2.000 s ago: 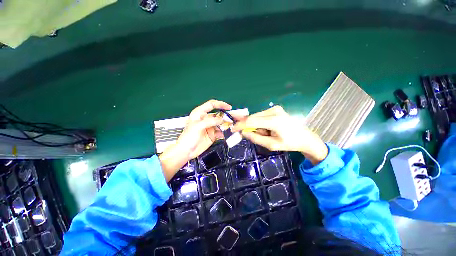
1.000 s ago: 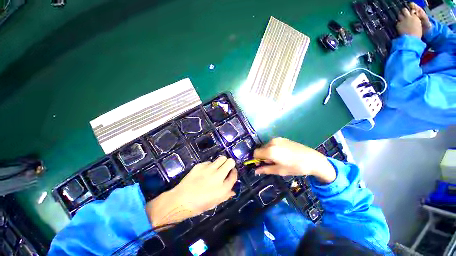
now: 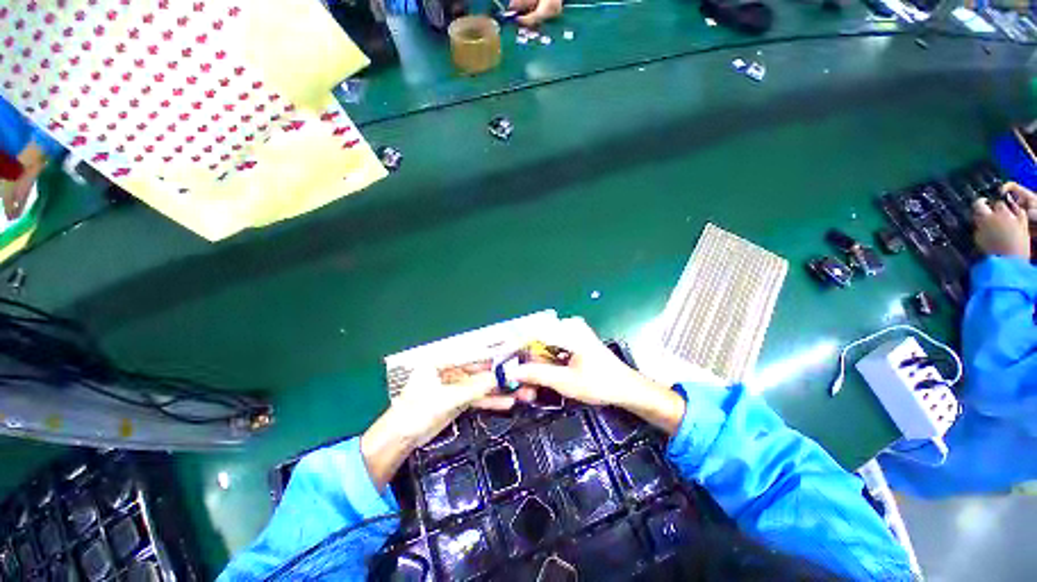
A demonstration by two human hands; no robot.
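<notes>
A small dark unit with a pale face [image 3: 507, 373] is held between my two hands above the back edge of the black blister tray [image 3: 491, 497]. My left hand [image 3: 441, 400] grips it from the left. My right hand [image 3: 583, 373] is at its right side with the yellow tool [image 3: 548, 352] in its fingers; the tip is hard to make out. Dark square units sit in the tray pockets. A pale striped sheet [image 3: 466, 346] lies behind the tray, partly hidden by my hands.
A second striped sheet [image 3: 724, 304] lies slanted at right. Loose units [image 3: 841, 262], a power strip [image 3: 912, 392] and another person's hands at a tray [image 3: 932, 222] are further right. Yellow paper [image 3: 216, 125] and a tape roll [image 3: 474, 43] are at the back; a metal bar [image 3: 125, 409] is left.
My hands have come up from the tray pockets to its back edge, now with a unit between them. The camera view has turned, bringing the yellow paper into sight.
</notes>
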